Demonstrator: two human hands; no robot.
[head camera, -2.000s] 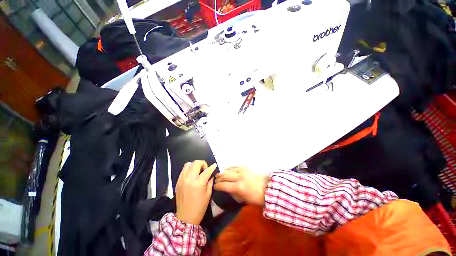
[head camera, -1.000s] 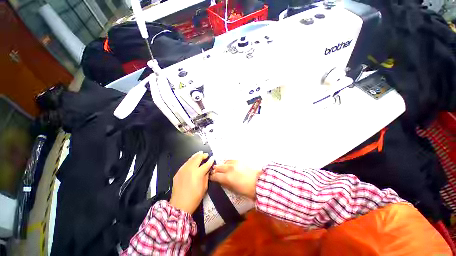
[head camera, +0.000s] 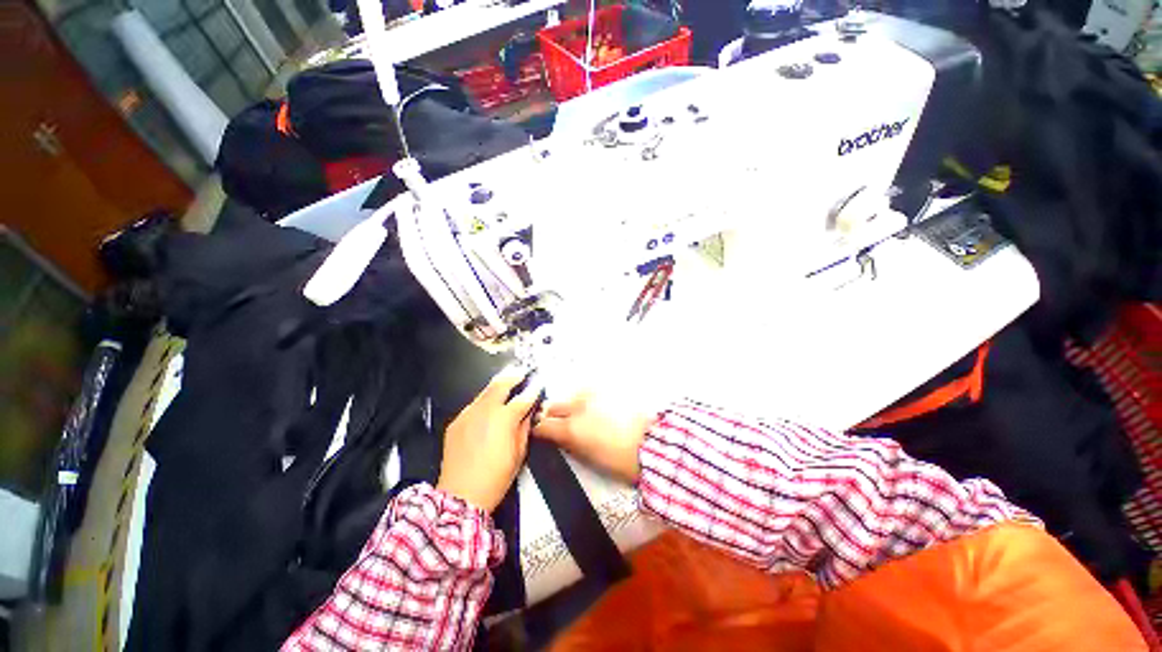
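Observation:
A narrow black strip (head camera: 573, 516) runs from under my hands over the table's front edge. My left hand (head camera: 487, 439) lies close below the needle area, its fingertips pinching black fabric. My right hand (head camera: 589, 431) is beside it on the right, its fingertips at the same fabric edge. The white sewing machine (head camera: 714, 178) stands just beyond, its needle end (head camera: 525, 325) close above my fingertips. The presser foot and needle are too bright and small to make out. The fabric between my fingers is mostly hidden.
A large heap of black cut pieces (head camera: 255, 433) lies left of the machine. Red and dark snips (head camera: 652, 290) lie under the arm. Black fabric with orange trim (head camera: 937, 395) is at the right. A red basket (head camera: 614, 51) stands behind. Orange cloth (head camera: 943, 592) covers my lap.
Both hands have moved forward towards the needle end with the fabric. The narrow strip and the printed scale at the table's front edge have come into view. The camera view has shifted slightly.

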